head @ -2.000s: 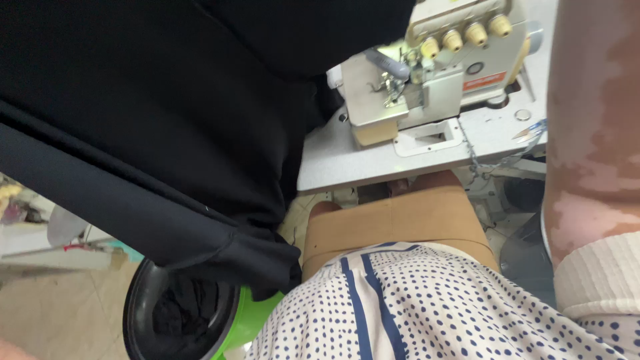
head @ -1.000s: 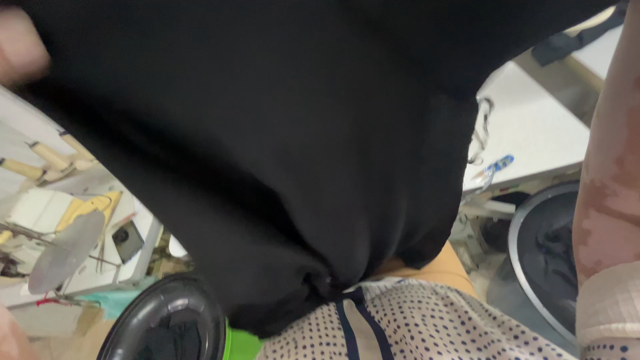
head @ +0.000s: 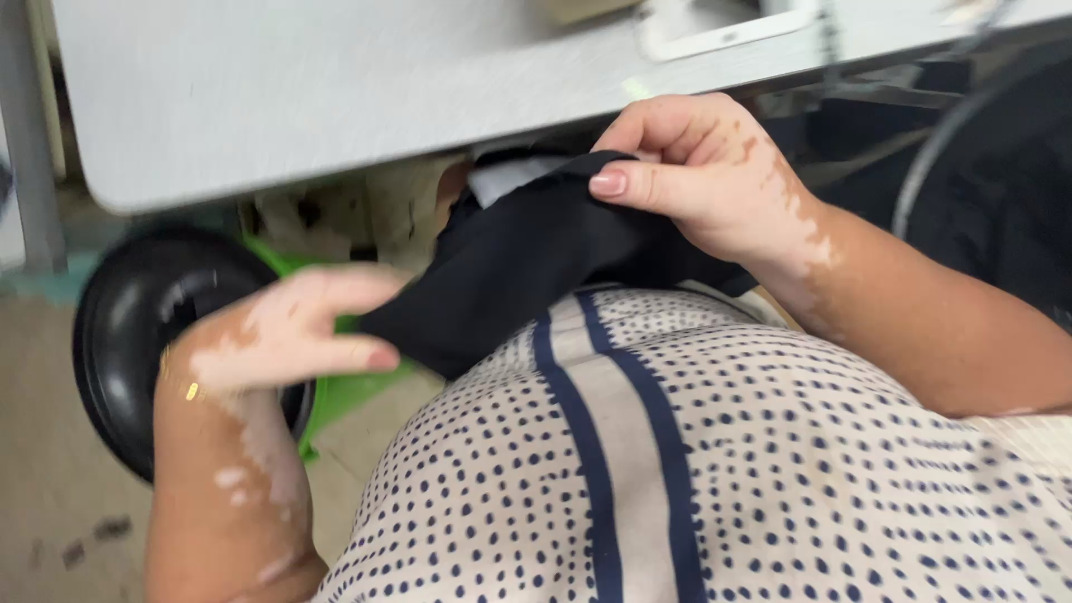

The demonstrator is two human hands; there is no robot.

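Black fabric lies bunched over my lap, just below the table edge, with a small pale patch showing at its upper side. Thumb and fingers of my right hand pinch its upper edge. On the other side, my left hand is blurred, thumb and fingers apart beside the fabric's left corner; whether the fingertips touch the cloth cannot be told.
A white work table spans the top, bearing a white frame-like machine part. Below it at left stand a black round basin and something green. A large rimmed container with dark contents is at right.
The black fabric, spread high across the view before, is now gathered low at my lap. Both my hands have come into full view near it. The view has shifted.
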